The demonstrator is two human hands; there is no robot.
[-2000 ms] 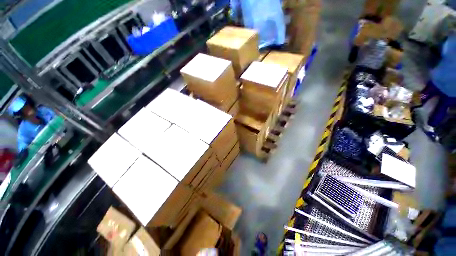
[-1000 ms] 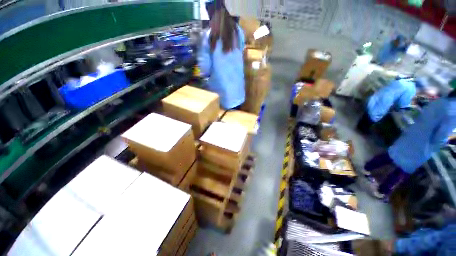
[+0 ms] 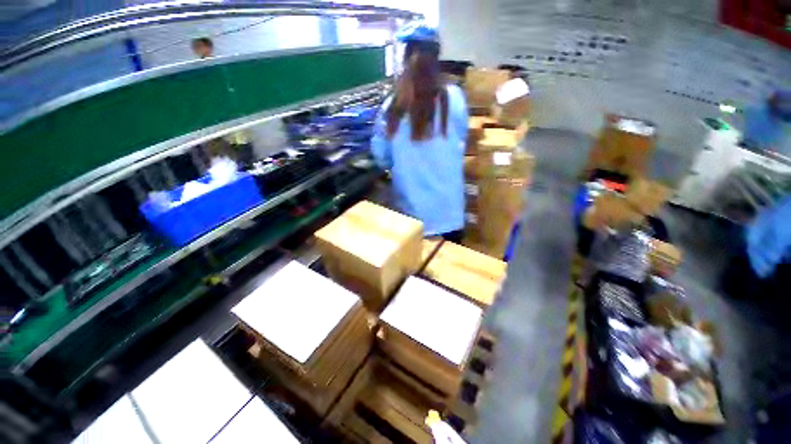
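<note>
White-faced boxes stand in front of me: a block of them (image 3: 191, 403) is cut off at the lower left. A separate white-topped stack (image 3: 299, 312) and a second white-topped stack (image 3: 432, 321) stand beyond it. A plain closed brown carton (image 3: 369, 247) stands behind them, with a lower brown carton (image 3: 464, 273) to its right. A small blurred white and yellow shape at the bottom edge may be the tip of my gloved right hand (image 3: 442, 427); its hold cannot be told. My left hand is out of the picture.
A green-topped line (image 3: 260, 95) with a blue bin (image 3: 204, 208) runs along the left. A person in a blue smock (image 3: 429, 165) stands beyond the cartons. Right of the grey aisle (image 3: 529, 321) lie yellow-black tape (image 3: 568, 364) and black crates (image 3: 620, 351). Another person's blue sleeve shows far right.
The view has swung up and forward along the line. The near white block has slid to the lower left. The white and yellow shape has appeared at the bottom edge.
</note>
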